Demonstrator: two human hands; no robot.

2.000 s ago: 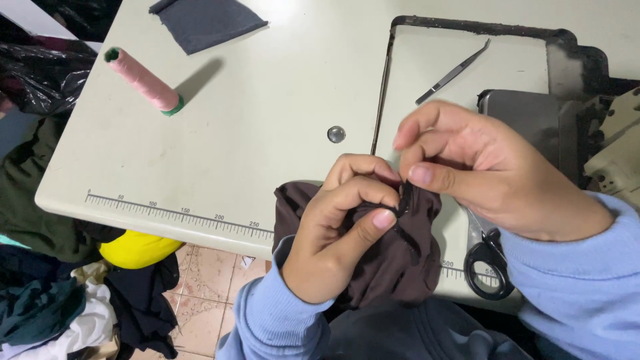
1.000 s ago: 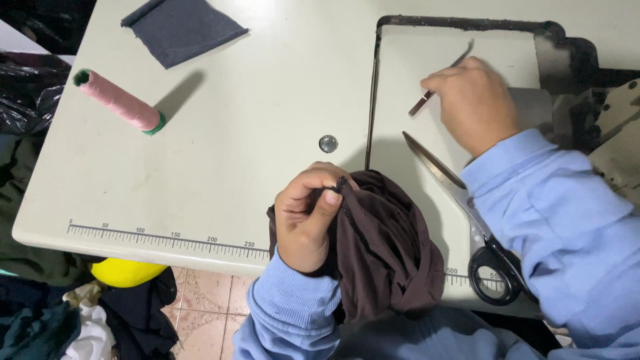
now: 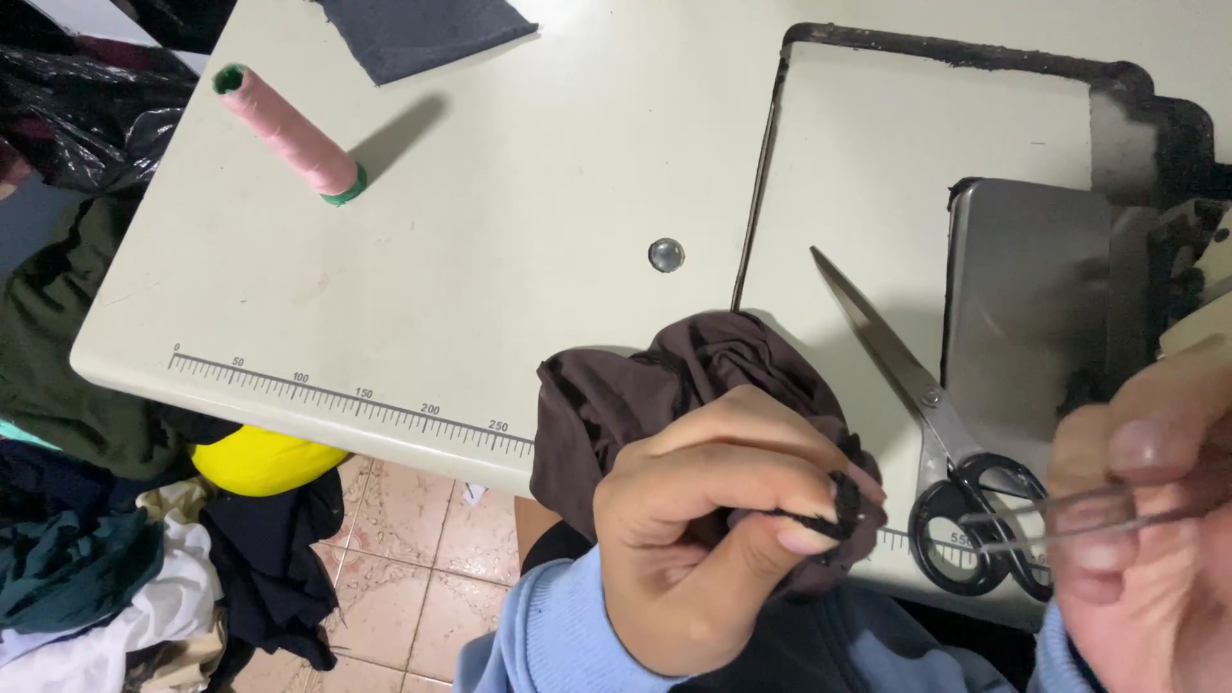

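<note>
My left hand [image 3: 712, 539] pinches a black, bunched edge of the dark brown fabric [image 3: 616, 414] between thumb and forefinger. The rest of that fabric lies crumpled on the table edge behind and under the hand. At the lower right, blurred, my right hand [image 3: 1145, 520] holds metal tweezers [image 3: 1088, 515], their tips pointing left toward the pinched edge but apart from it. Between the two hands lie scissors with black handles [image 3: 929, 395], their blades together and pointing up and left. The tweezers cross in front of the scissor handles.
A pink thread spool [image 3: 294, 140] stands at the left of the white table [image 3: 481, 241], near a dark grey fabric piece [image 3: 423, 34]. A metal plate [image 3: 1025, 289] and machine parts [image 3: 1198, 279] are at right. Heaped clothes [image 3: 115, 568] lie lower left, and a ruler scale runs along the table's front edge.
My right hand has picked up the tweezers, which lay on the table two seconds ago, and brought them down to the lower right. My left hand still grips the brown fabric.
</note>
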